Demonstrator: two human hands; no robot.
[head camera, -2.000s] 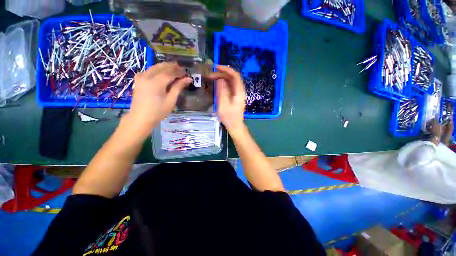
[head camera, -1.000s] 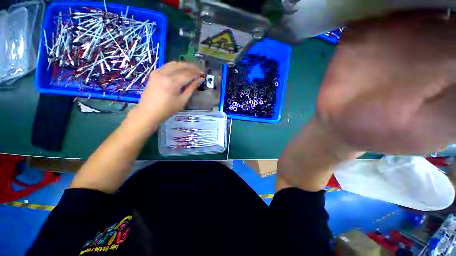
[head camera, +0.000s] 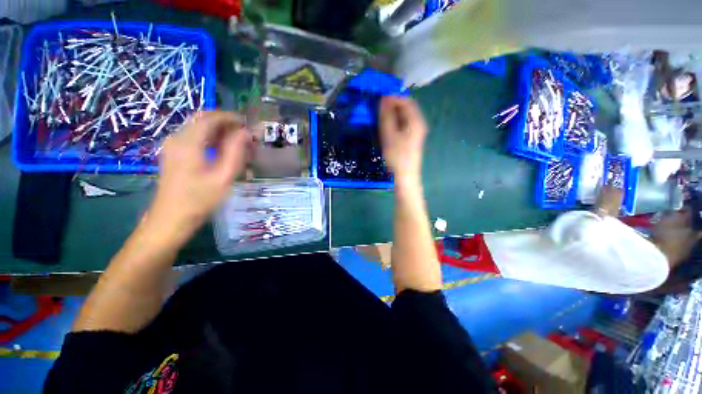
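My left hand (head camera: 202, 158) is blurred between the blue pin bin (head camera: 209, 92) and the press fixture (head camera: 280, 133); its fingers are curled and I cannot tell if they hold a pin. My right hand (head camera: 402, 135) is at the right edge of the dark ring bin (head camera: 356, 184), fingers bent, contents not visible. The fixture shows two white squares with dark centres, no hand on it. The clear guard with a yellow warning triangle (head camera: 300, 81) is above it. The clear parts box (head camera: 271, 245) holds pins in front of the press.
The thick press lever (head camera: 531, 31) spans the upper right. A dark phone-like rectangle (head camera: 42, 217) lies below the pin bin. Blue bins of silver parts (head camera: 543, 115) stand at the right, beside a person's white sleeve (head camera: 585, 250). A white scrap (head camera: 440, 224) lies near the bench edge.
My right hand has come back from the large blurred position at the right to the ring bin. My left hand has moved away from the fixture, left and down. The view has shifted.
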